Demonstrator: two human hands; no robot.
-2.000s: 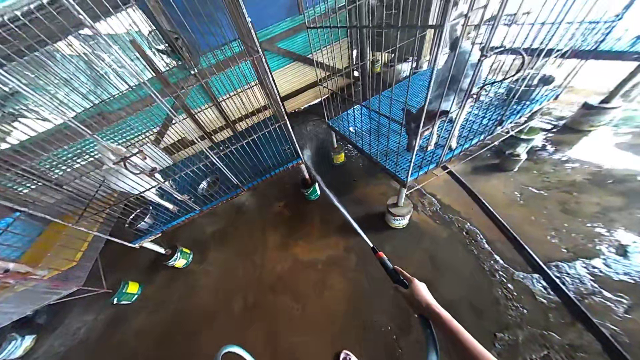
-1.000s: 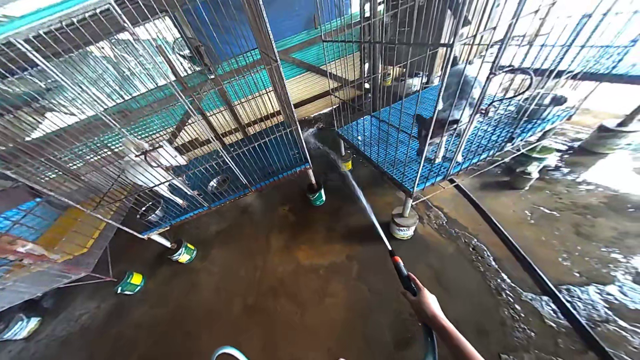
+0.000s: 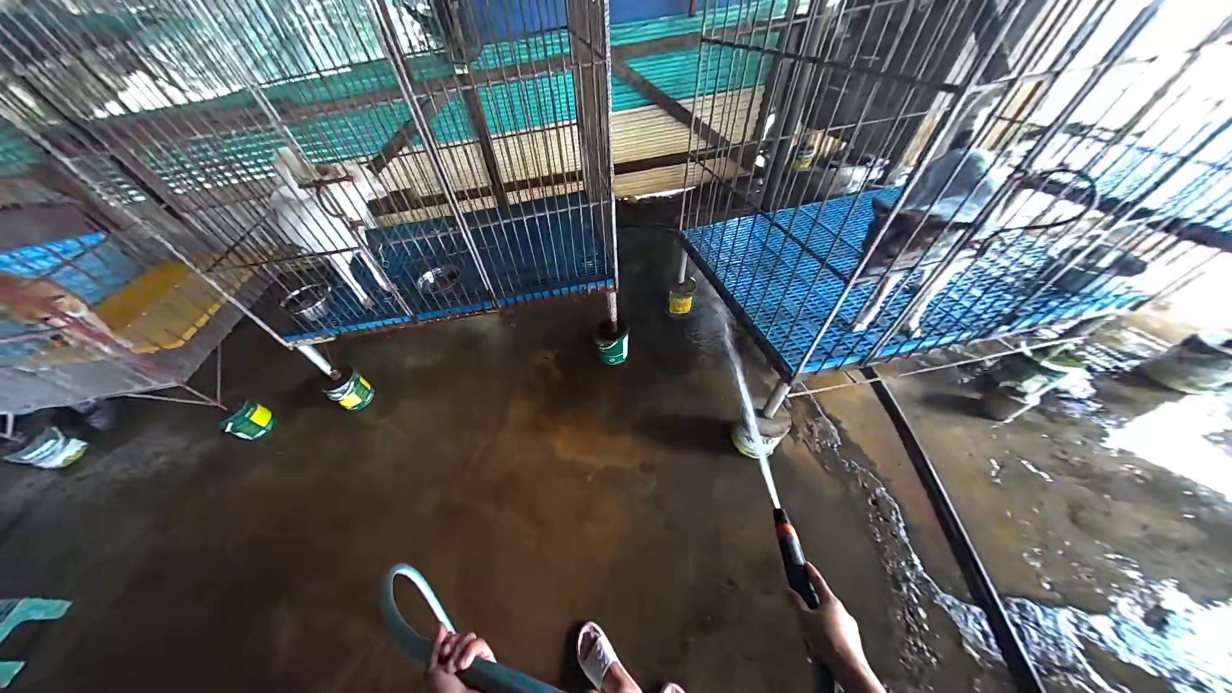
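Note:
My right hand (image 3: 828, 621), at the lower right, is closed around a black hose nozzle (image 3: 792, 558) with a red ring. A white jet of water (image 3: 746, 404) leaves its tip and passes the concrete-filled bucket (image 3: 761, 435) under the right cage's front leg. At the bottom, my left hand (image 3: 460, 656) grips a grey-green hose (image 3: 404, 630), which bends in a loop above the fingers. Part of the hose near the right wrist is hidden.
Barred cages with blue slatted floors (image 3: 770, 279) hold a white dog (image 3: 327, 217) and a grey-and-brown dog (image 3: 924, 226). Small green buckets (image 3: 612, 344) surround cage legs. A black pipe (image 3: 948, 520) crosses the wet floor (image 3: 481, 462) at right, beside running water.
My left hand has come into view at the bottom, holding the hose. The water jet now lands further right, near the right cage's front edge. The view has tilted down somewhat.

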